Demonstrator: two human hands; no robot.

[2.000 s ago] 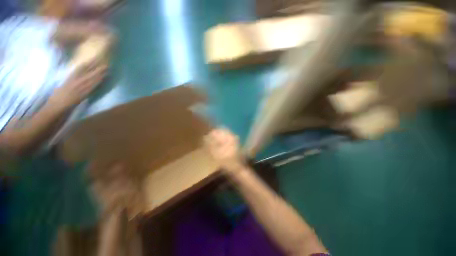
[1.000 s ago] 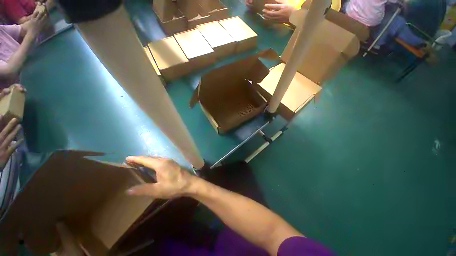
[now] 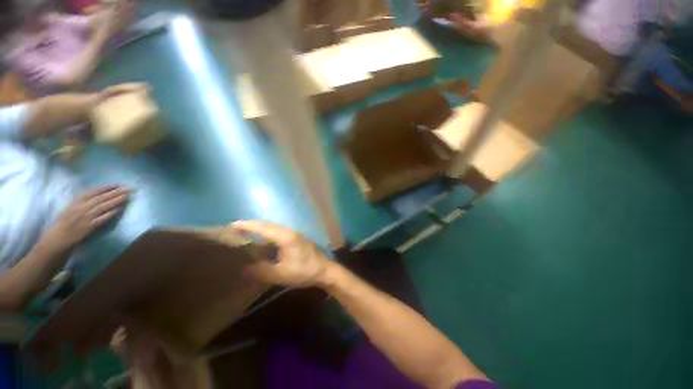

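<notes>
A brown mailer box (image 3: 194, 285), blurred, is held tilted at the lower left over the table's near edge. A wide brown panel stretches to its left, and its inside is dark. My right hand (image 3: 292, 258) grips its upper right edge, thumb and fingers on either side of the wall. My left hand (image 3: 140, 353) is low at the box's near side, blurred and partly hidden by the cardboard; its fingers are hard to make out against the box.
Closed boxes (image 3: 357, 64) form a row on the green table (image 3: 205, 152). Open boxes (image 3: 399, 148) stand at the right by a slanting post (image 3: 494, 114). Another post (image 3: 292, 121) crosses the middle. Another person's hands (image 3: 95, 205) and a small carton (image 3: 125, 118) are at the left.
The view has shifted, so the table and boxes lie further right and the person at the left shows more. My right hand stays on the box edge; the box's inside shows less.
</notes>
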